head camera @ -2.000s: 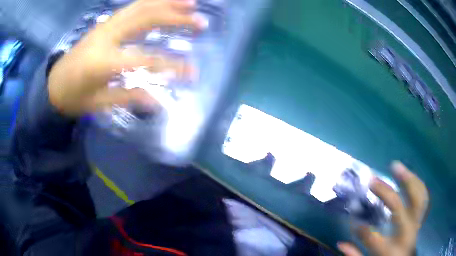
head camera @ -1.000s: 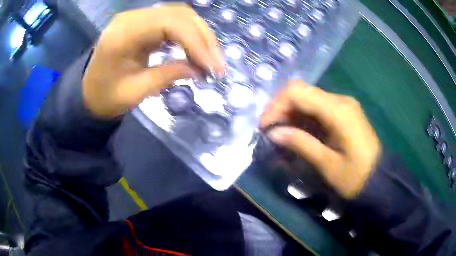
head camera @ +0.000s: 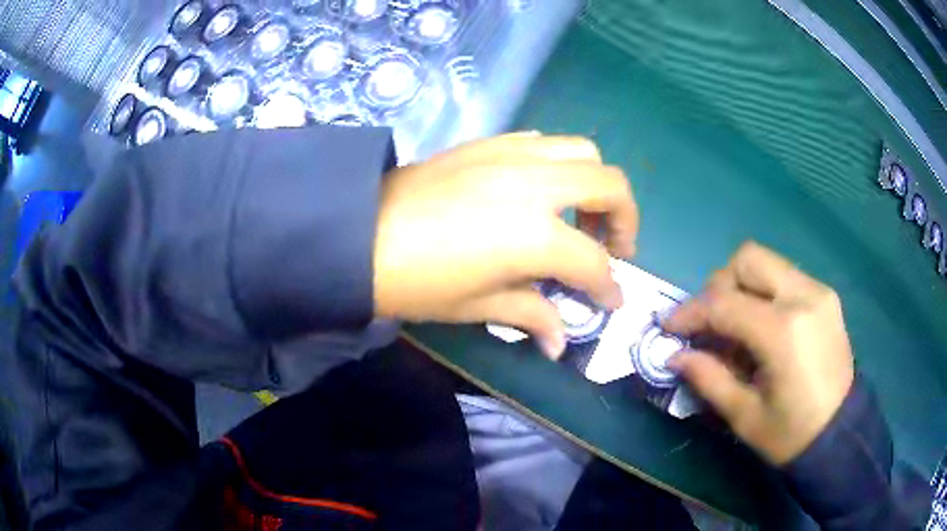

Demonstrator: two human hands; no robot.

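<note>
A silver-white mounting plate [head camera: 623, 322] lies on the green bench, its toothed edge towards me. My left hand [head camera: 498, 233] is over its left part, with fingertips on a round insert [head camera: 576, 315] with a pale centre. My right hand [head camera: 774, 353] holds a second round insert [head camera: 658, 353] between thumb and fingers at the plate's right part. My hands hide both ends of the plate, so I cannot tell whether the inserts are fully seated.
A clear blister tray [head camera: 472, 99] with rows of round inserts lies at the upper left. A filled plate [head camera: 914, 207] lies on the green bench [head camera: 727, 156] at the far right. Metal rails [head camera: 883, 104] curve across the upper right. A blue object [head camera: 47, 211] is at the left.
Both hands have moved from the tray to the plate on the bench, the left one to the right and down. Two round inserts are now at the plate under my fingers.
</note>
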